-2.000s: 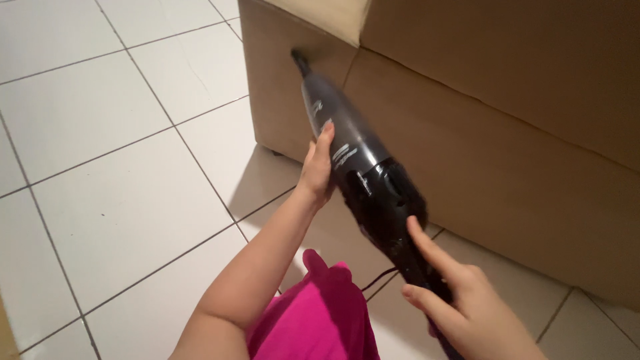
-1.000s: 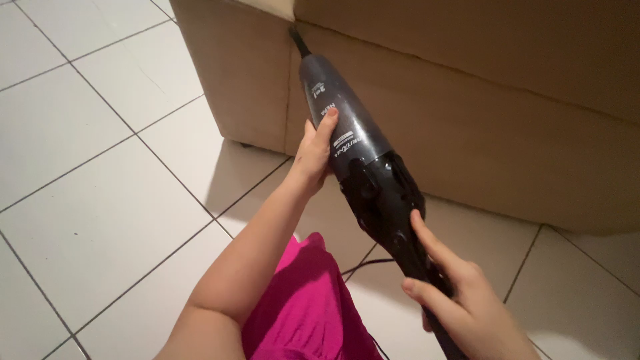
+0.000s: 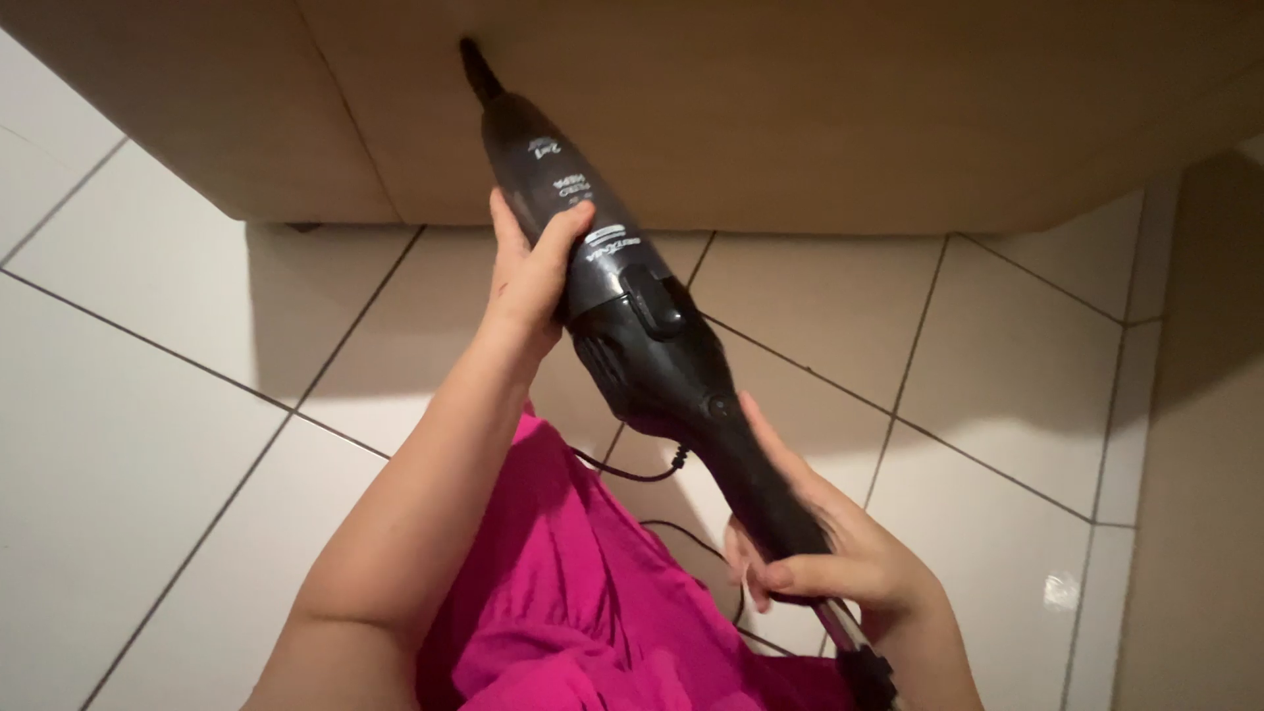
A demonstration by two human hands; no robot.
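A black handheld vacuum cleaner [image 3: 652, 346] lies diagonally across the middle of the view, its narrow crevice nozzle [image 3: 481, 71] against or just over the beige side of a sofa-like piece of furniture [image 3: 790, 118]. My left hand [image 3: 538, 262] is wrapped around the dark translucent dust container, thumb on top. Lower right, my right hand [image 3: 839, 538] holds the vacuum's handle, its index finger stretched along it. A metal tube shows below that hand. Whether the nozzle touches the surface cannot be told.
Light floor tiles [image 3: 128, 395] with dark joints lie below the furniture. A black power cord [image 3: 632, 477] hangs from the vacuum and runs behind it. Bright pink clothing [image 3: 583, 592] covers my lap. A wall with a skirting strip [image 3: 1126, 425] stands at the right.
The nozzle has moved right along the furniture, away from the corner seam where it was a second ago. Both hands keep hold of the vacuum. The view has shifted to the right.
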